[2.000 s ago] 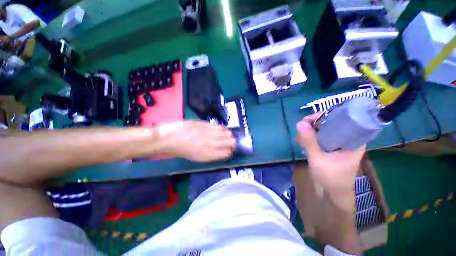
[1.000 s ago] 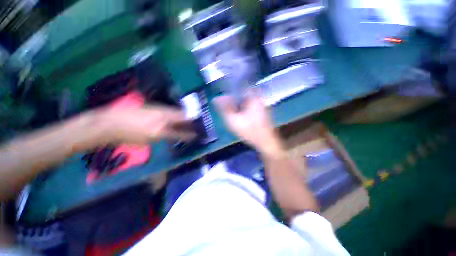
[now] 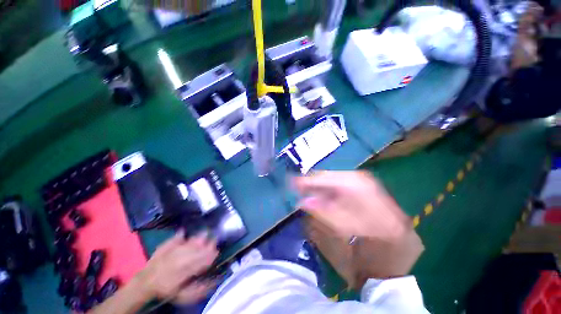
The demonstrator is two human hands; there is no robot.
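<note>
A black housing (image 3: 144, 195) with a pale end lies left of the dark jig (image 3: 229, 214), which has white lettering and a pale block (image 3: 202, 195). My left hand (image 3: 181, 265) is blurred at the jig's near left side, by the bench edge. Whether it grips anything is hidden. The grey electric screwdriver (image 3: 264, 138) hangs upright from its yellow hanger, right of the jig, with no hand on it. My right hand (image 3: 354, 205) is blurred, right of the jig, apart from the screwdriver. Its fingers point left, and I cannot tell if they hold anything small.
Small black modules (image 3: 77, 184) lie on the red mat (image 3: 111, 248) at left. Two screw feeders (image 3: 218, 113) stand behind the screwdriver, with striped pieces (image 3: 317, 144) before the right one. A white box (image 3: 381, 61) stands farther right. A person's hand (image 3: 526, 34) shows at upper right.
Two seconds ago my right hand held the screwdriver; now the tool hangs free. My left hand has come nearer the bench edge. The view has turned to the right.
</note>
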